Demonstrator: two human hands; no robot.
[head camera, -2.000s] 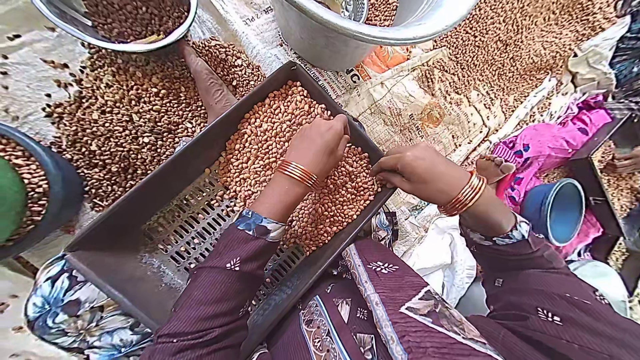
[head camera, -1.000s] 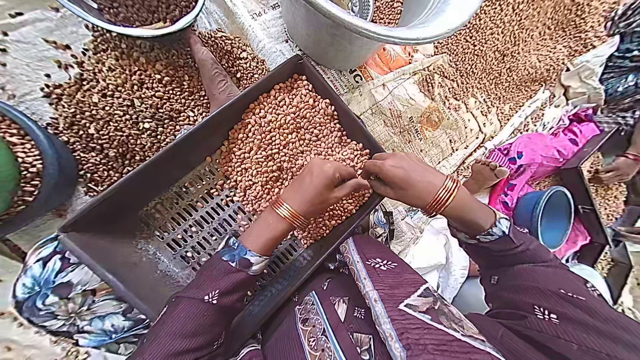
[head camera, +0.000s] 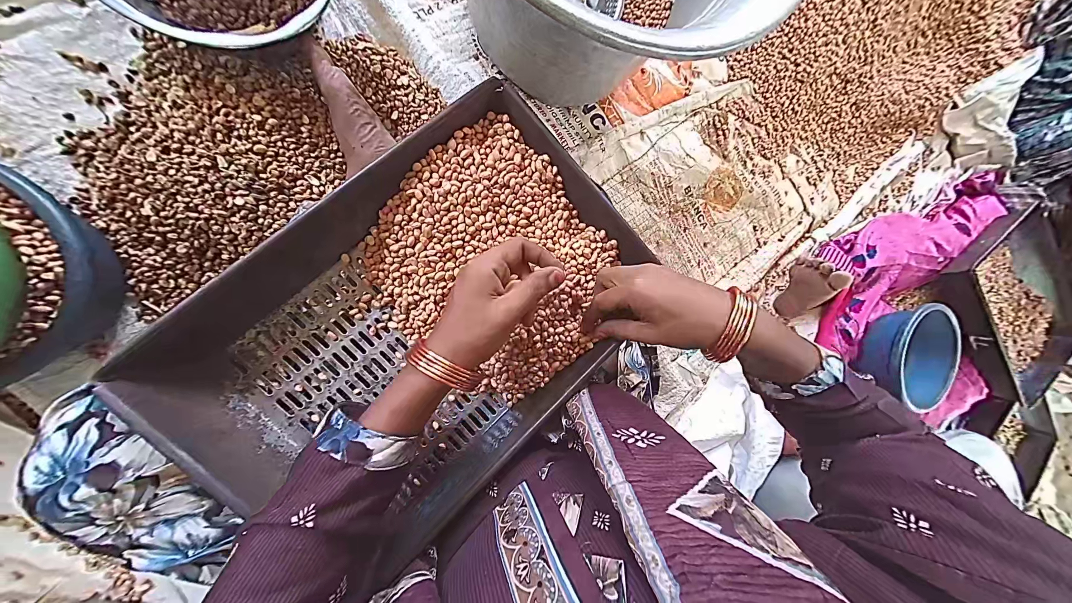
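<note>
A dark rectangular sieve tray (head camera: 197, 335) with a slotted metal bottom lies tilted across my lap. Pale brown beans or nuts (head camera: 469, 201) are heaped in its far right half, with a few scattered over the slots. Over the heap is my left hand (head camera: 502, 301), thumb and forefinger bent close to each other; whether a bean is between them I cannot tell. My right hand (head camera: 641, 306) rests at the heap's right side by the tray wall, fingers curled down among the beans, their tips partly hidden. Both wrists wear copper-coloured bangles.
Darker beans (head camera: 209, 167) lie piled beyond the tray, beside a metal basin (head camera: 285, 33). A large aluminium pot (head camera: 553, 59) stands behind the tray. At left is a dark blue tub (head camera: 88, 268); at right, a blue bucket (head camera: 930, 356), pink cloth (head camera: 909, 243) and another person's foot (head camera: 808, 286).
The left hand has moved away from the tray's far right wall, toward the near side of the heap. My hands, close together one second ago, are now slightly apart.
</note>
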